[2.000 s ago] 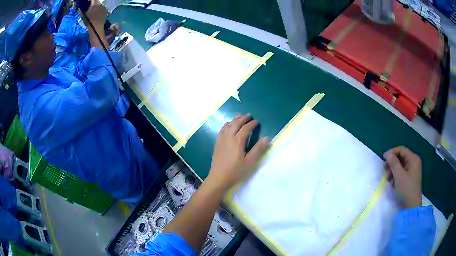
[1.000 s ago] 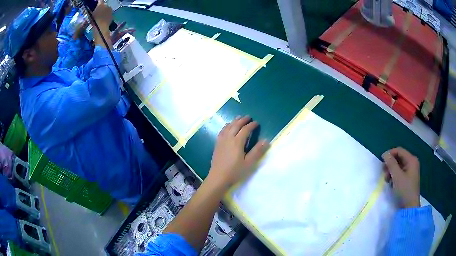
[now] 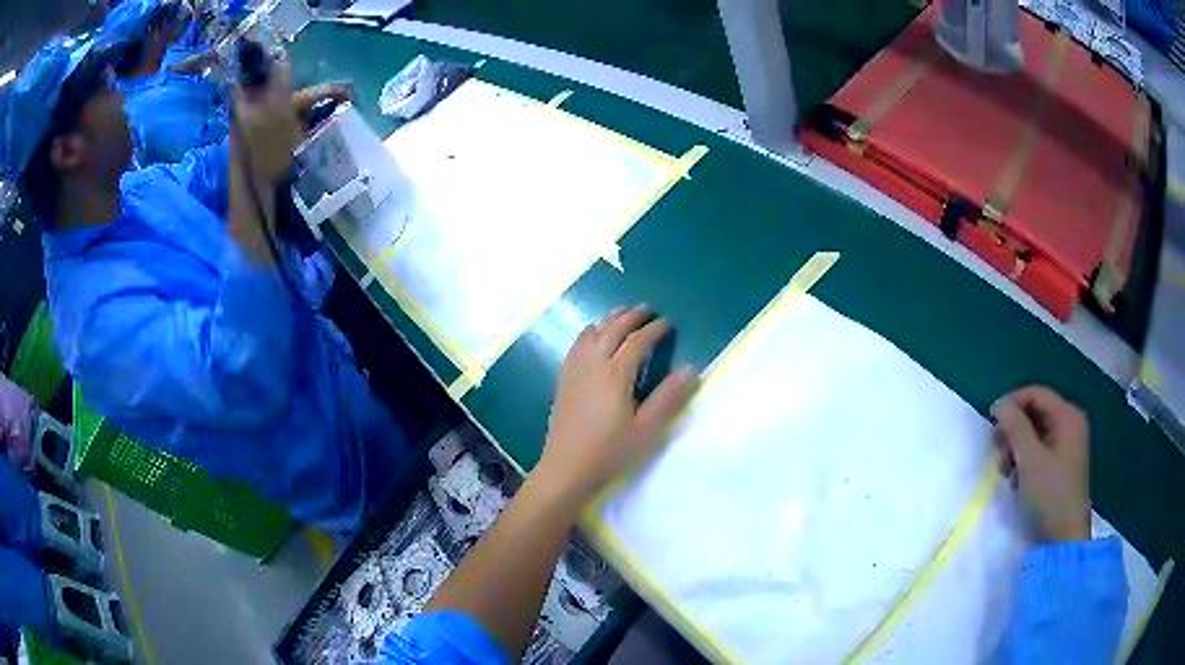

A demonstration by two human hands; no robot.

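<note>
A white work mat [image 3: 806, 481] edged with yellow masking tape lies on the green bench in front of me. My left hand [image 3: 613, 396] rests at the mat's left edge, fingers apart, partly on the green surface, and holds nothing visible. My right hand [image 3: 1047, 455] rests at the mat's right side with its fingers curled; whether it holds anything cannot be told. No unit lies on this mat.
A neighbour in a blue smock stands at the left with a white projector [image 3: 341, 163] by a second taped mat [image 3: 520, 195]. A dark crate of moulded parts [image 3: 390, 578] is below my left arm. A red padded carrier [image 3: 1001, 143] is beyond the bench.
The neighbour's arm and dark tool have moved, and the neighbour's projector has turned and shifted slightly. My hands have stayed almost still.
</note>
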